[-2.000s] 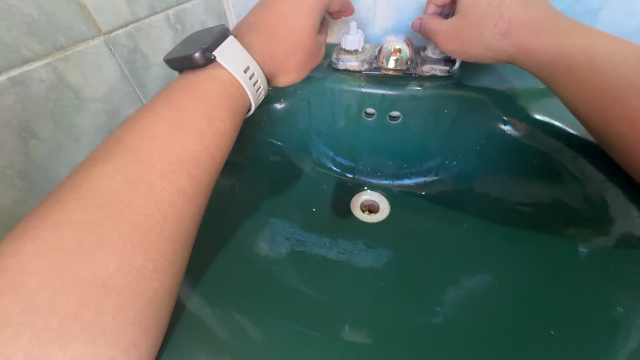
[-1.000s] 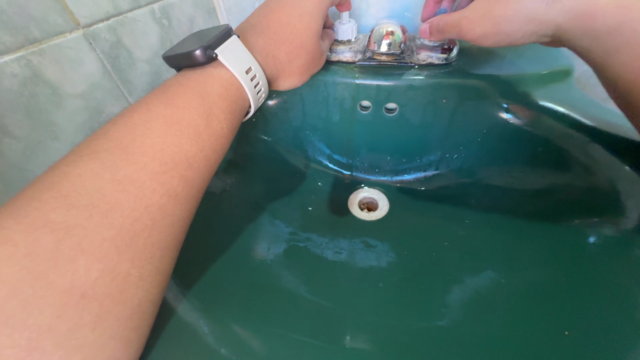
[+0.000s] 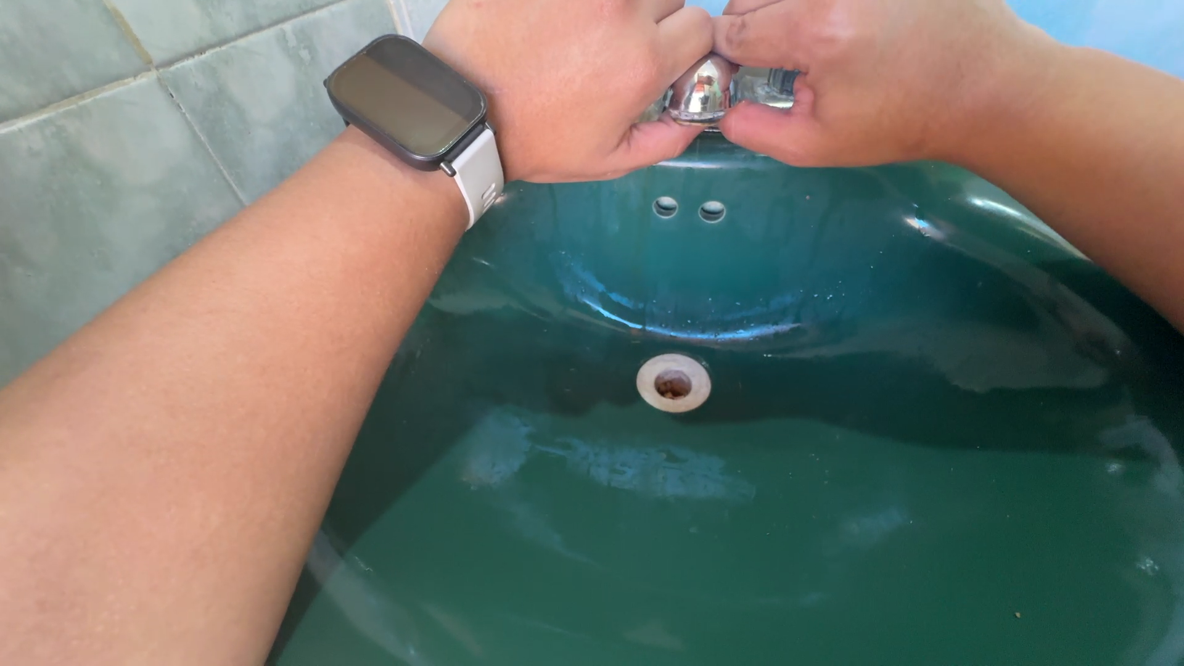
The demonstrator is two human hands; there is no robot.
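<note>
At the back of a green washbasin point(image 3: 647, 555) sits a faucet with a domed chrome spout point(image 3: 701, 91). My left hand point(image 3: 587, 88), with a dark smartwatch point(image 3: 407, 100) on a pale strap at the wrist, is against the spout's left side, its fingers bent and its thumb near the base. From the right, my right hand point(image 3: 842, 79) has its thumb and index finger around the spout's other side. The fingers of both hands meet above the dome. Part of the clear or chrome faucet base point(image 3: 766, 85) shows between the right thumb and fingers; the handles are hidden.
A pale drain ring point(image 3: 674, 383) with a brownish opening lies in the basin's bottom. Two overflow holes point(image 3: 688, 209) are in its back wall. Grey-green wall tiles point(image 3: 83, 203) stand at the left. Light blue surface shows at the upper right.
Both hands have moved inward from the faucet's two side handles to the central spout. The white left handle, visible before, is now hidden behind my left hand.
</note>
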